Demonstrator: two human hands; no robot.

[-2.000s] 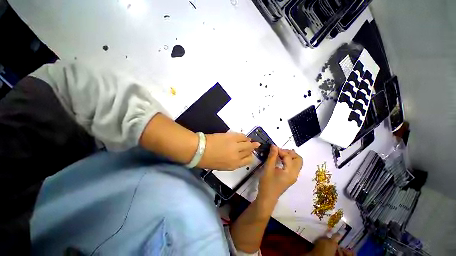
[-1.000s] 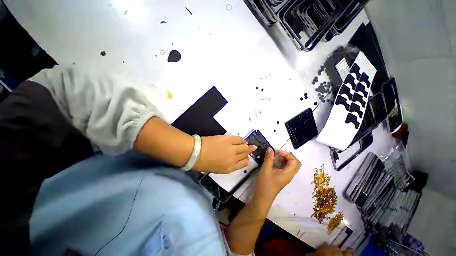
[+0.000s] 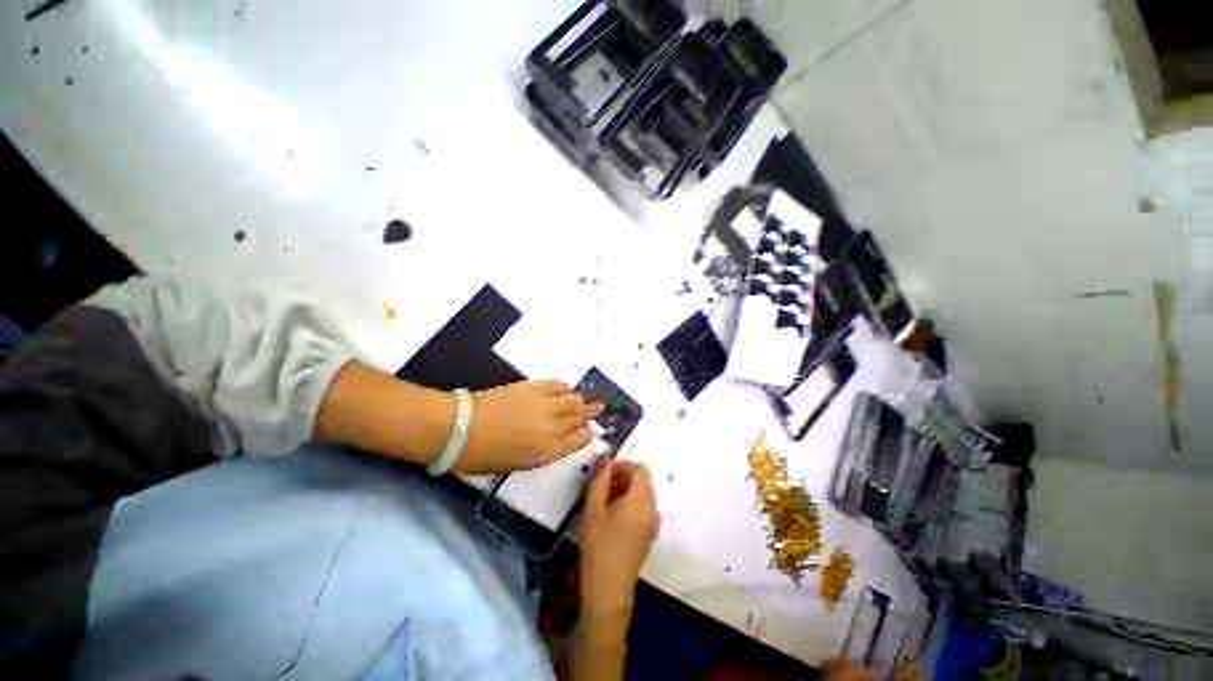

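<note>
A black phone case (image 3: 555, 528) lies on the bench edge, its middle pale and its camera end (image 3: 611, 405) dark with small shiny details. My left hand (image 3: 530, 426), with a pale bracelet at the wrist, lies palm down across the case and holds it, fingertips at the camera end. My right hand (image 3: 623, 503) is beside the case's near long edge, fingers curled together. Whether it pinches a small part cannot be told; the view is blurred. A notched black sheet (image 3: 466, 343) lies beyond my left wrist.
A dotted black square (image 3: 693, 355), a white strip with black shapes (image 3: 774, 293) and gold parts (image 3: 789, 519) lie past the case. Stacked cases (image 3: 652, 100) stand at the back, racked cases (image 3: 885, 466) at the right. Another person's hand (image 3: 851, 669) shows at the bottom edge.
The view has turned, so the bench things appear further left. My right hand has drawn back from the camera end, apart from my left fingertips. My left hand remains on the case.
</note>
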